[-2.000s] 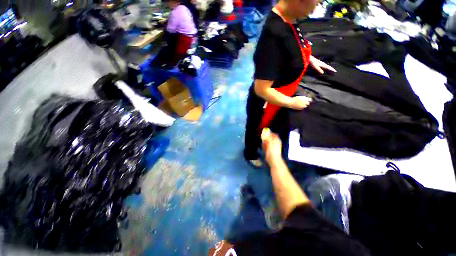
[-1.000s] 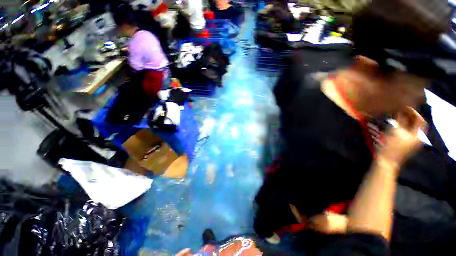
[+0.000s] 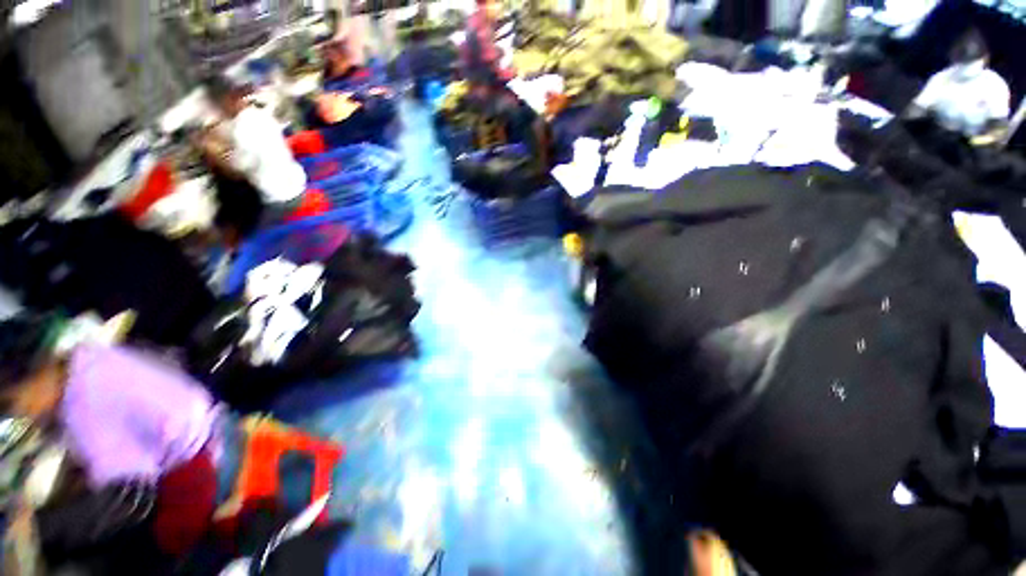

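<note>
A large black coat (image 3: 821, 349) lies spread on the long white-topped table to the right. Small dark buttons (image 3: 838, 390) glint on it in two slanting rows. A greyish, shiny streak runs between the rows. A small blurred strip of skin at the bottom edge, in front of the coat, seems to be part of my right hand (image 3: 709, 555). It is cut off, so its fingers and any hold cannot be made out. My left hand is out of the picture.
A blue floor aisle (image 3: 484, 416) runs ahead beside the table. At left are a person in a lilac top (image 3: 141, 411), a red-orange stool or frame (image 3: 287, 456), dark garment piles (image 3: 377, 293) and blue crates (image 3: 326, 214). White pieces (image 3: 765, 107) lie beyond the coat.
The view has moved forward along the aisle. The near person in black and red has left the picture. The extended arm seen earlier is gone except for skin at the bottom edge.
</note>
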